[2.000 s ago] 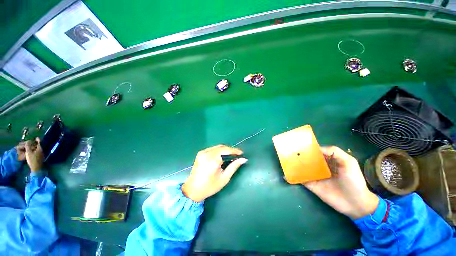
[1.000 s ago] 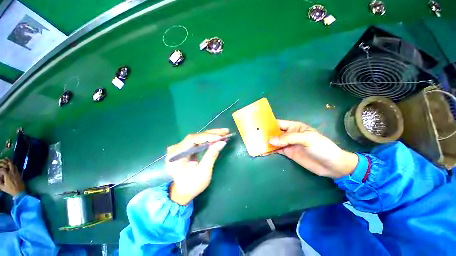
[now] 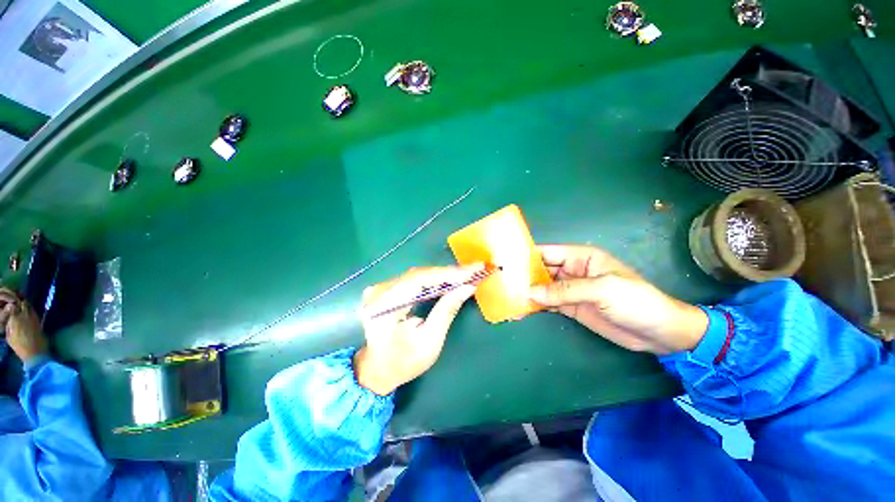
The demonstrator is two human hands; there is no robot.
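Observation:
My right hand (image 3: 613, 299) holds the flat orange fixture (image 3: 510, 240) by its right edge, thumb on the plain face, which is turned toward me. My left hand (image 3: 412, 324) grips thin tweezers (image 3: 429, 293) between thumb and fingers. The tweezers' tip is at the small dark hole near the middle of the fixture's face; whether it is inside the hole I cannot tell. The fixture's other face is hidden. A solder wire (image 3: 378, 261) runs from the reel (image 3: 155, 395) across the mat behind my left hand.
A black fan (image 3: 761, 147), a round tan pot of metal wool (image 3: 751, 235) and a tan-brown box (image 3: 844, 240) are at right. Several small round assemblies (image 3: 413, 77) lie along the far strip. At left are a black bin (image 3: 59, 284), a clear bag (image 3: 109, 299) and another person's hand (image 3: 20, 324).
The view has shifted right and down. My left hand has turned the tweezers toward the orange fixture and brought their tip to its face. The fixture is still in my right hand.

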